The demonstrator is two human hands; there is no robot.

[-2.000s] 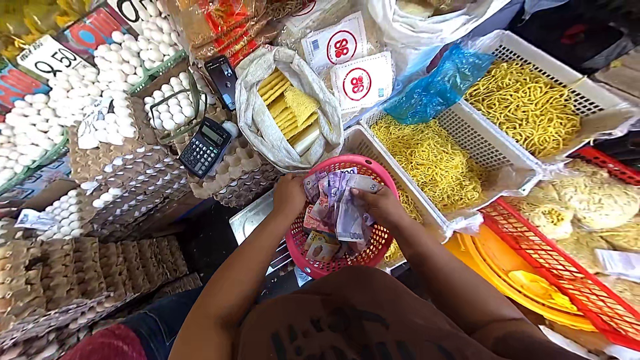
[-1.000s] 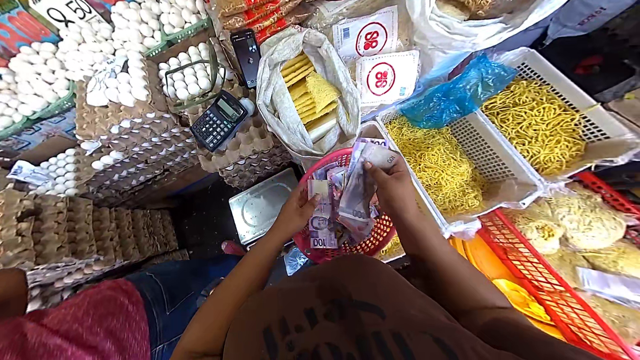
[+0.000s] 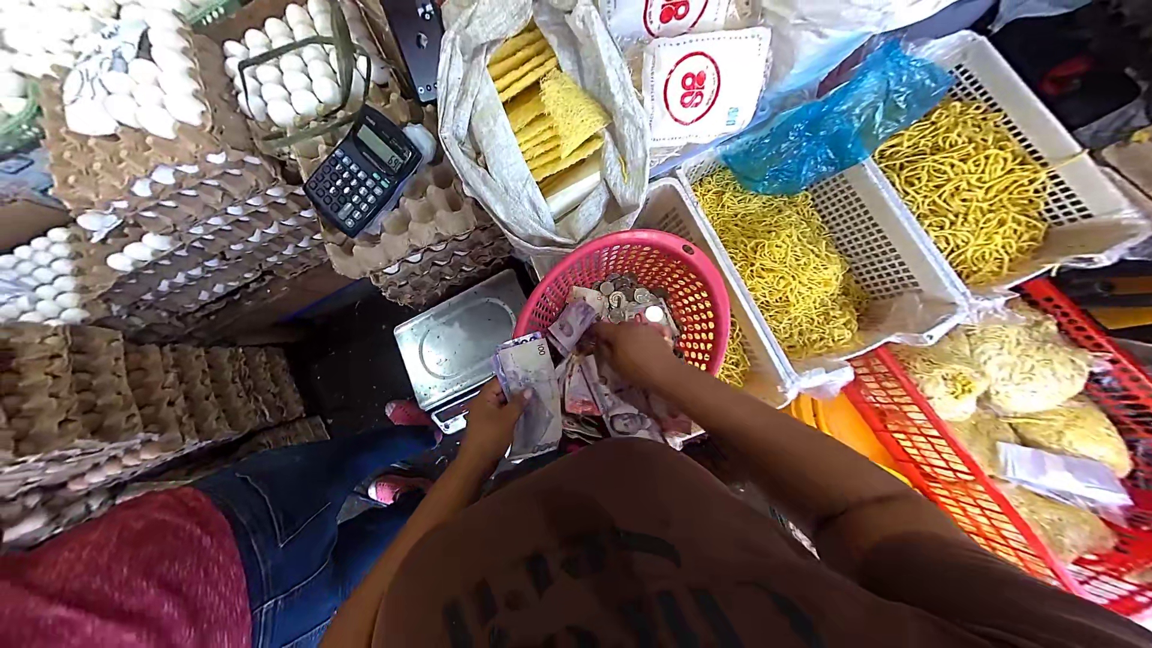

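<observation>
My left hand (image 3: 493,416) grips several banknotes (image 3: 531,382) just left of a pink plastic basket (image 3: 711,270). Inside the basket, my right hand (image 3: 634,353) has its fingers on a purple banknote (image 3: 572,326); its fingertips are partly hidden. Coins (image 3: 621,295) lie in the basket's far part, and loose banknotes (image 3: 621,409) lie in its near part, under and beside my right wrist. A metal-topped scale (image 3: 459,337) stands left of the basket.
White crates (image 3: 877,243) of yellow noodles (image 3: 783,261) stand at right, beside a red crate (image 3: 918,432) of bagged noodles. A sack (image 3: 459,117) stands beyond the basket. A calculator (image 3: 360,171) rests on egg trays (image 3: 432,216). A person in jeans (image 3: 288,531) is at lower left.
My left hand has moved left, out over the basket's left edge, with banknotes in it. My right hand has gone down into the basket, where coins now show. The view has shifted.
</observation>
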